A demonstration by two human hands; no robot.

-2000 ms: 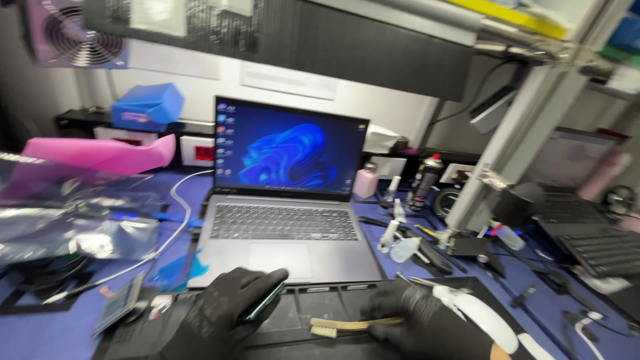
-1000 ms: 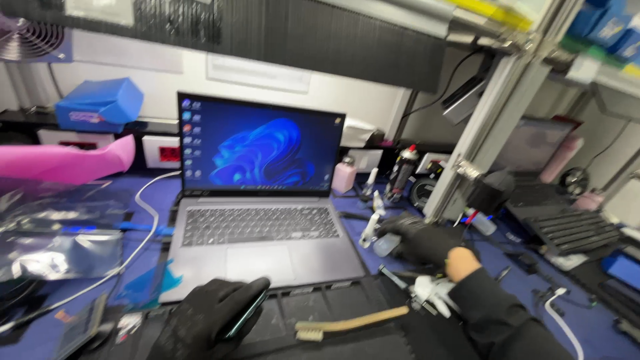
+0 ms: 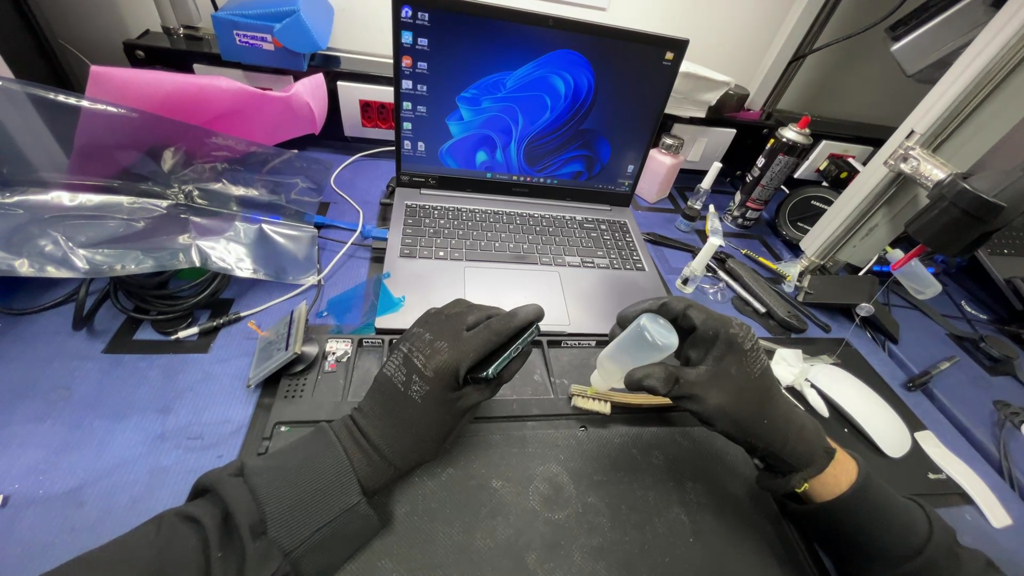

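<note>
My left hand (image 3: 440, 376), in a black glove, grips a dark smartphone (image 3: 506, 354) tilted on its edge, above the front of the laptop. In my right hand (image 3: 704, 368), also gloved, is a small translucent plastic squeeze bottle (image 3: 638, 350), tipped with its narrow end down to the left. That end is close to the head of a wooden-handled brush (image 3: 620, 397) with pale bristles; whether they touch I cannot tell. The brush lies over the black work mat (image 3: 552, 496), its right end hidden by my right hand.
An open laptop (image 3: 520, 232) stands behind both hands. At its right are a pink bottle (image 3: 661, 168), an aerosol can (image 3: 768, 172) and black-handled tools (image 3: 764, 292). A clear plastic bag (image 3: 160, 216) and coiled cables (image 3: 160, 296) are at left. White plastic pieces (image 3: 860, 408) lie right of my right hand.
My right hand has moved from the small bottles beside the laptop back over the brush, now with the squeeze bottle in it. Two seconds ago it was at the brush. My left hand still holds the phone.
</note>
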